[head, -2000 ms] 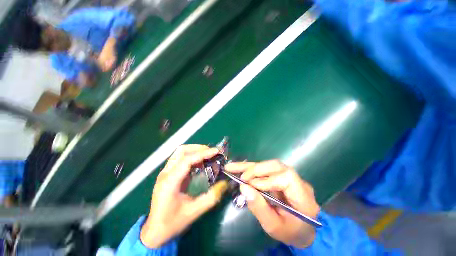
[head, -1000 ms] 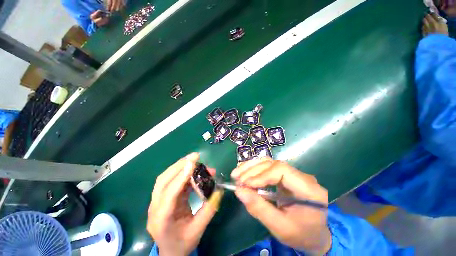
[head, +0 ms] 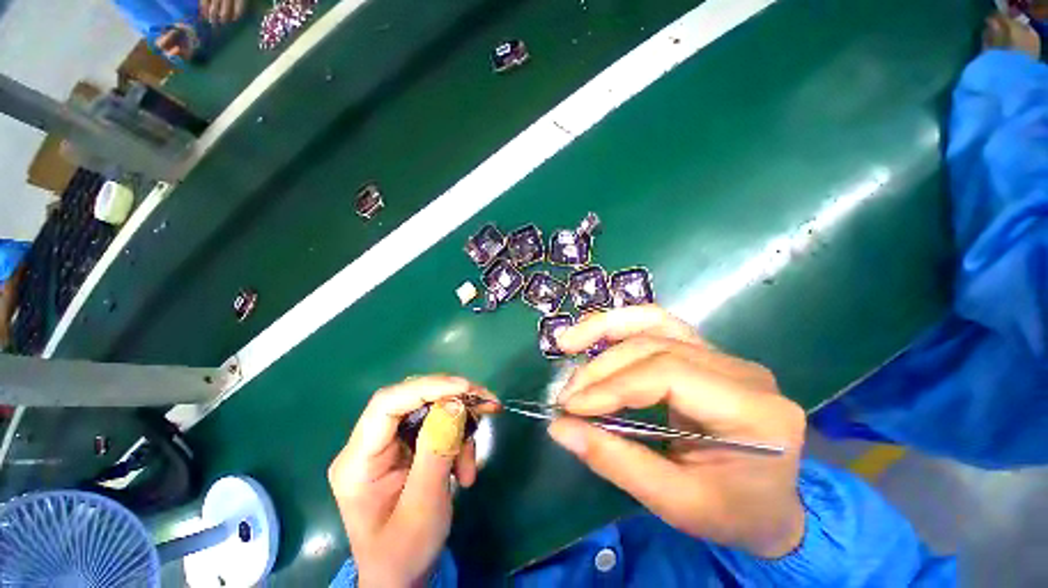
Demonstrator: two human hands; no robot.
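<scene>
My left hand (head: 402, 471) holds a dark housing (head: 416, 427), mostly hidden by the fingers; a yellow-tan finger cot (head: 441, 430) covers the thumb, which lies over the housing. My right hand (head: 678, 425) holds slim metal tweezers (head: 667, 432) like a pen; their tips reach the edge of the held unit. Whether they grip a part is too small to tell. A cluster of rounded-square housings (head: 544, 292) with coppery rims lies on the green bench beyond my hands. One at the top has a tab (head: 588, 224) sticking out. A small pale square (head: 465, 293) lies left of the cluster.
A white rail (head: 460, 196) separates the bench from the green belt, which carries spaced units (head: 368, 201). A desk fan (head: 76, 544) stands at lower left, near a grey metal post (head: 115, 380). A person's blue sleeve (head: 1006, 230) is at right; another person's hands (head: 178, 43) show top left.
The left hand has turned the held unit and the thumb now lies over it. The right hand moved slightly right and down, with the tweezers now sharp. The belt units appear shifted left in view.
</scene>
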